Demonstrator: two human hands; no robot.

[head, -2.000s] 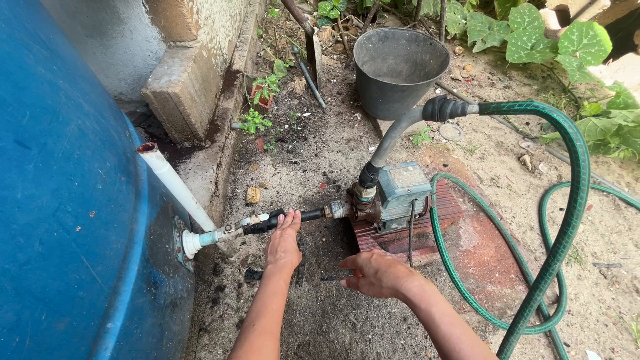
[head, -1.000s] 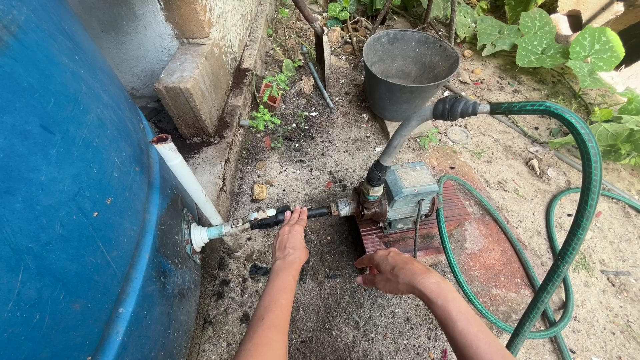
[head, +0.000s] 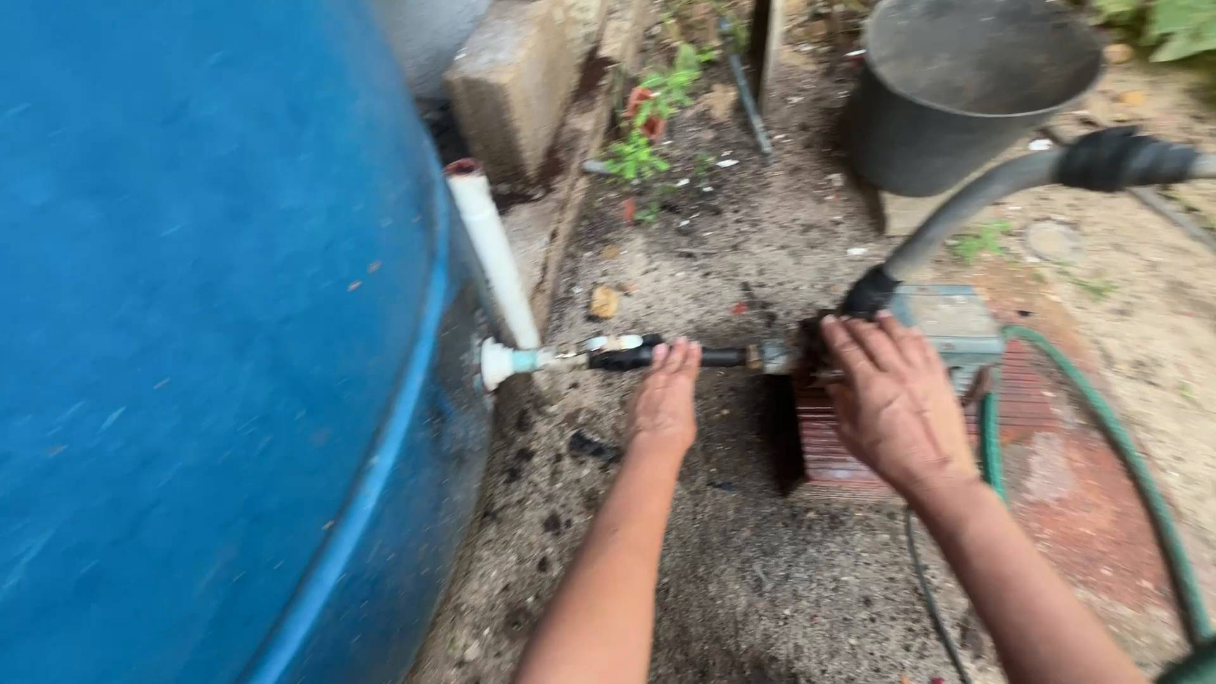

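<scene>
A black pipe (head: pixel 727 357) runs from a pale fitting (head: pixel 503 363) on the blue tank (head: pixel 237 285) to the water pump (head: pixel 950 318). My left hand (head: pixel 665 394) lies against this pipe, its fingers together and extended; whether they grip it cannot be told. My right hand (head: pixel 893 399) rests over the pump's near end, fingers spread forward, close to the base of the grey outlet pipe (head: pixel 959 214). The hand hides part of the pump. Beneath the pump are ridged red clay blocks (head: pixel 845 456).
A black bucket (head: pixel 950 142) stands beyond the pump. An upright white pipe (head: pixel 494 256) leans near the tank, beside a concrete block (head: pixel 518 90). On the right curves a green hose (head: pixel 1130 446), and a dark cable (head: pixel 921 570) hangs below the pump.
My right hand has moved up from below the pump onto its near end. My left hand remains at the black pipe. The view is closer.
</scene>
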